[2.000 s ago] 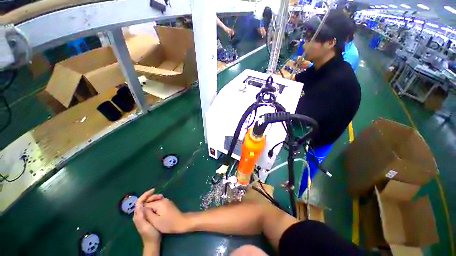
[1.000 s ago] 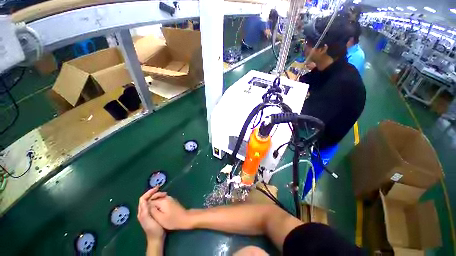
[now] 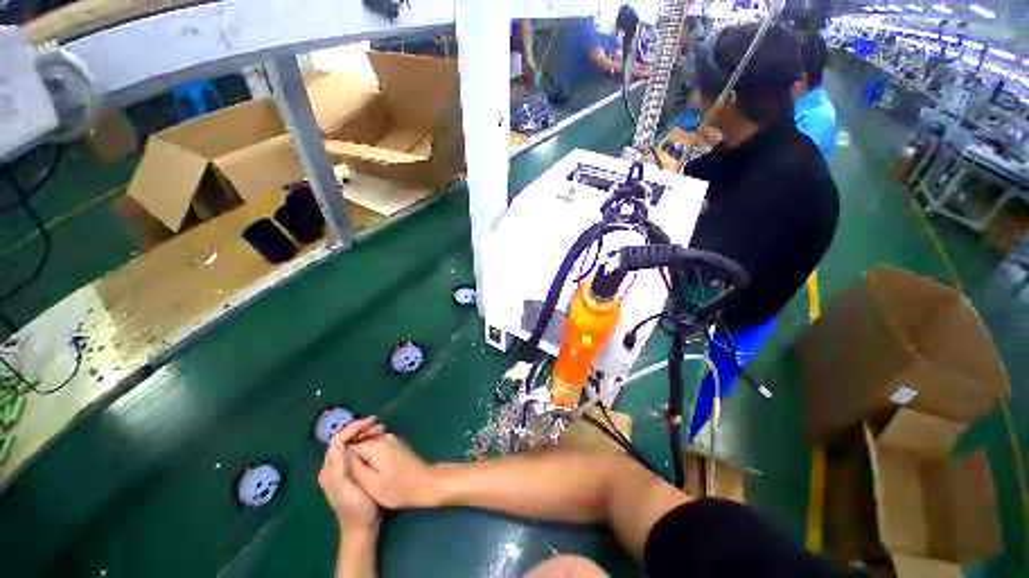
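My right hand (image 3: 392, 470) and my left hand (image 3: 351, 488) are clasped together low over the green belt, and no object shows in them. Several pale round parts with black rims lie flat in a slanting row on the belt. The nearest round part (image 3: 258, 484) is left of my hands. Another round part (image 3: 334, 425) lies beside my fingertips, partly covered. Farther up are a third round part (image 3: 406, 358) and one by the white post (image 3: 464, 296). The orange screwdriver (image 3: 587, 339) hangs to the right, nose down over loose screws (image 3: 508, 435). Neither hand touches it.
A white screw feeder (image 3: 553, 243) stands behind the screwdriver. The shelf opposite (image 3: 181, 277) holds black housings (image 3: 271, 239) and open cardboard boxes (image 3: 243, 158). A person in black (image 3: 767, 203) stands at the right, near floor boxes (image 3: 903, 350). Black hoses hang beside the screwdriver.
The round parts have moved up and to the right along the belt, and the nearest earlier one has changed position with them. My hands stay clasped. The camera view has shifted slightly.
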